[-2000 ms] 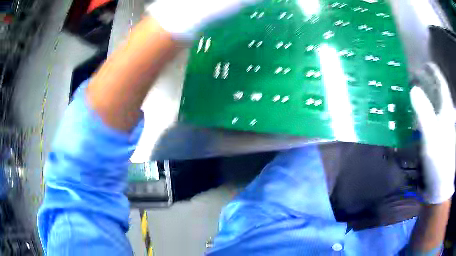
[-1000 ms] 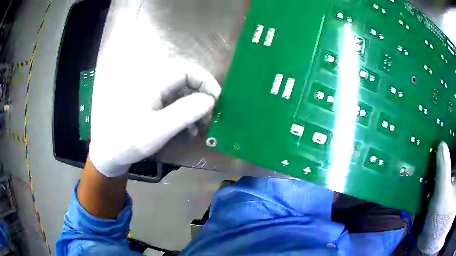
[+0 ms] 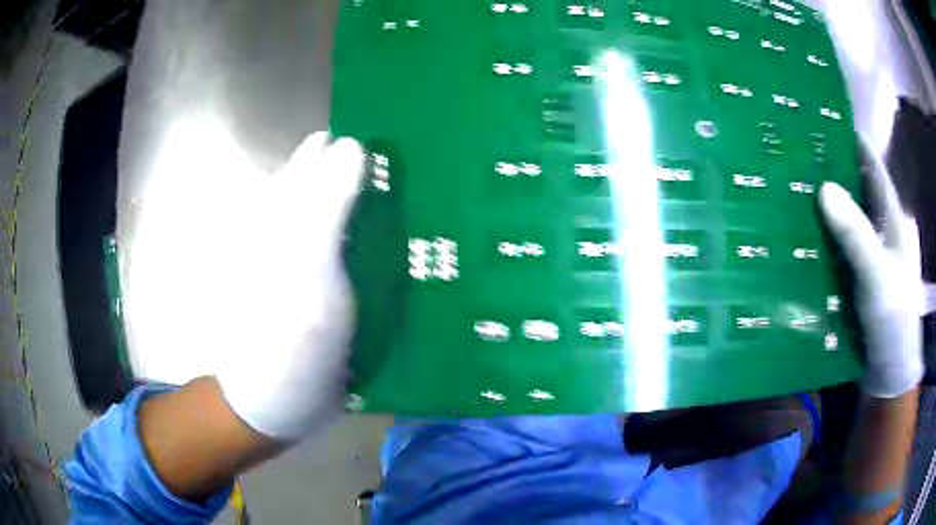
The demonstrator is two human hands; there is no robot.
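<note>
A large green circuit board (image 3: 462, 205) with rows of silver pads fills the middle of the view, solder side up, with a bright light streak across it. My left hand (image 3: 298, 287), in a white glove, holds its left edge, the fingertips at the edge and partly over the face. My right hand (image 3: 878, 277), also in a white glove, holds the right edge, the thumb on the face. The fingers under the board are hidden. The board's underside is not seen.
The shiny steel bench (image 3: 236, 62) lies to the left and behind the board, with strong glare. A black bin (image 3: 87, 246) stands beyond the bench's left side, with a sliver of green in it. Grey floor shows at the far left.
The board has turned so that its front edge lies nearly level and has shifted left. My left hand has gone from its left corner to a grip on the left edge. My right hand still holds the right edge.
</note>
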